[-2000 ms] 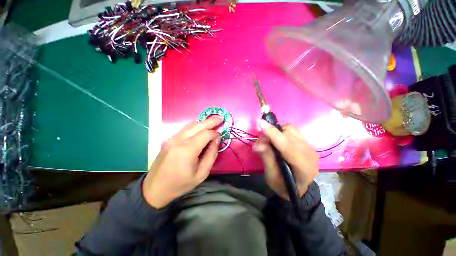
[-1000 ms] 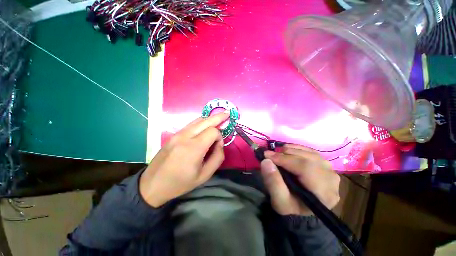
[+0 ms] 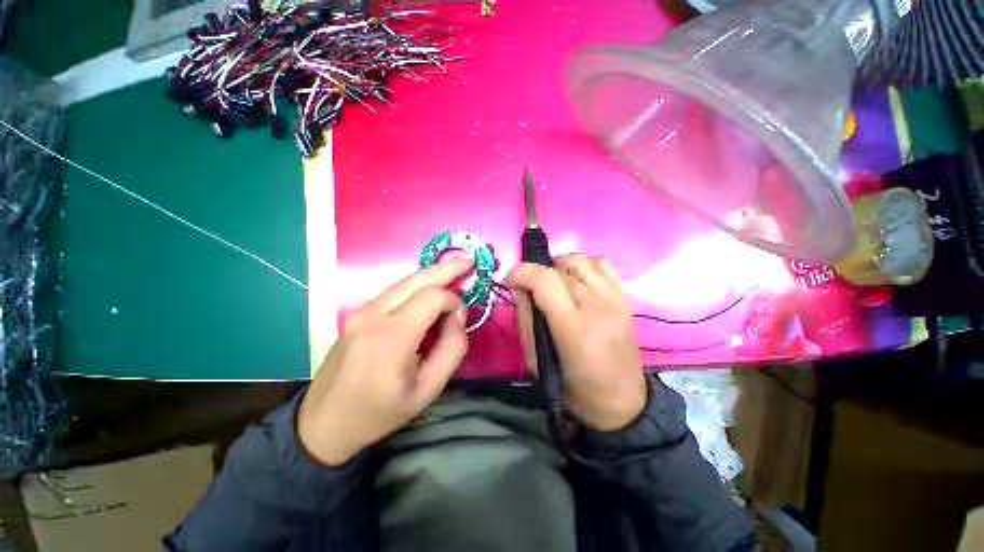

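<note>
The green ring PCB (image 3: 440,247) lies on the pink mat (image 3: 432,162) near its front edge. My left hand (image 3: 383,361) holds it with the fingertips at its lower left and over its open centre. My right hand (image 3: 583,334) grips the black soldering iron (image 3: 535,246), whose metal tip points away from me, to the right of the ring and apart from it. My right fingertips are also at the thin lead wires (image 3: 499,289) that run from the ring. Whether they pinch the wires is hard to tell. Dark wires (image 3: 696,320) trail out to the right of my hand.
A pile of connector leads (image 3: 308,65) lies at back left. The clear fume extractor hood (image 3: 701,129) hangs at right, beside the round tip cleaner (image 3: 893,237). Blister trays (image 3: 27,270) stand at far left. A thin pale strand (image 3: 162,210) crosses the green bench. A cardboard box (image 3: 119,501) is below.
The soldering iron has swung from the ring's right edge to pointing away from me, and my right hand has moved left towards the ring. My left hand still holds the ring.
</note>
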